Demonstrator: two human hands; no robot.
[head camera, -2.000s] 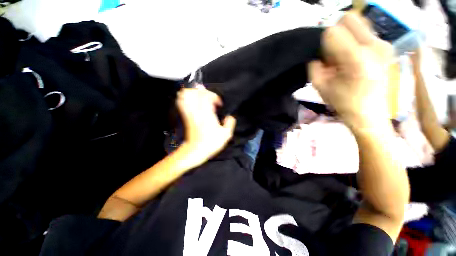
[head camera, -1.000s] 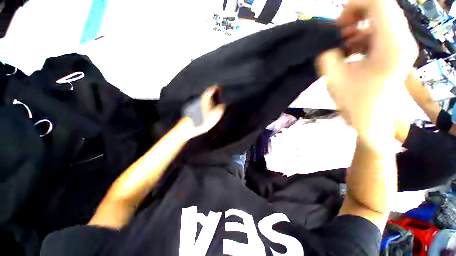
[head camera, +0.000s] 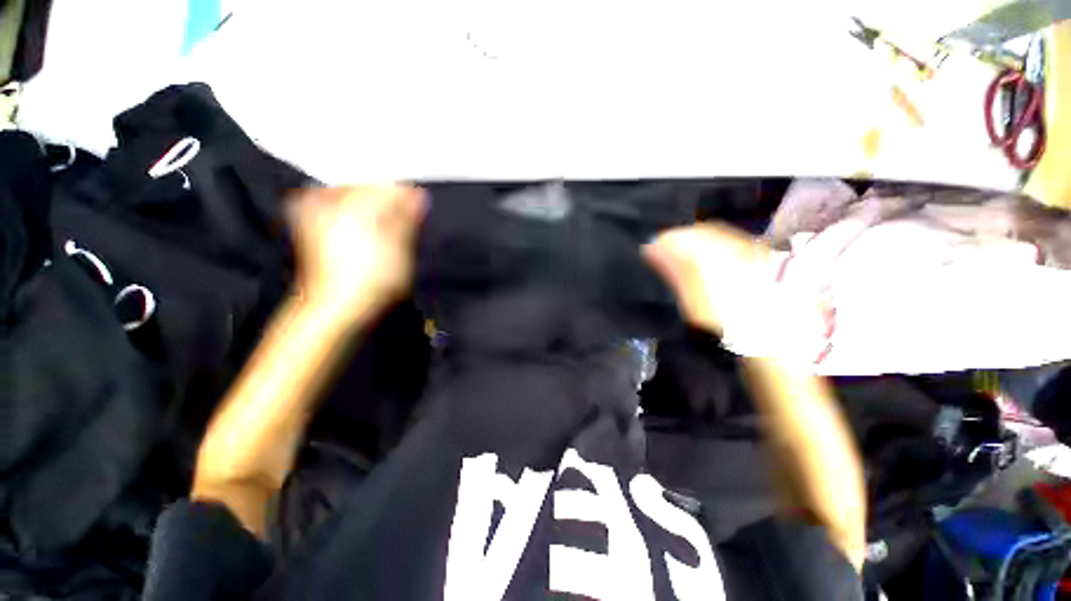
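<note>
A black garment (head camera: 534, 264) is stretched between my two hands, low over my lap at the table's front edge. A small grey patch (head camera: 538, 202) shows blurred at its upper edge. My left hand (head camera: 358, 241) grips the garment's left end. My right hand (head camera: 711, 276) grips its right end. Both hands are blurred, and the fingertips are partly hidden by the cloth.
The white table (head camera: 587, 94) lies beyond the garment. Dark red-handled scissors (head camera: 1016, 117) lie at its right edge, near small tan pieces (head camera: 907, 106). Pale pink fabric (head camera: 928, 294) is at right. Black garments with white drawcords (head camera: 176, 156) are piled at left.
My right hand has come down from the upper right toward my lap. My left hand has moved left and slightly up. The garment is now stretched level between them, and the view has shifted.
</note>
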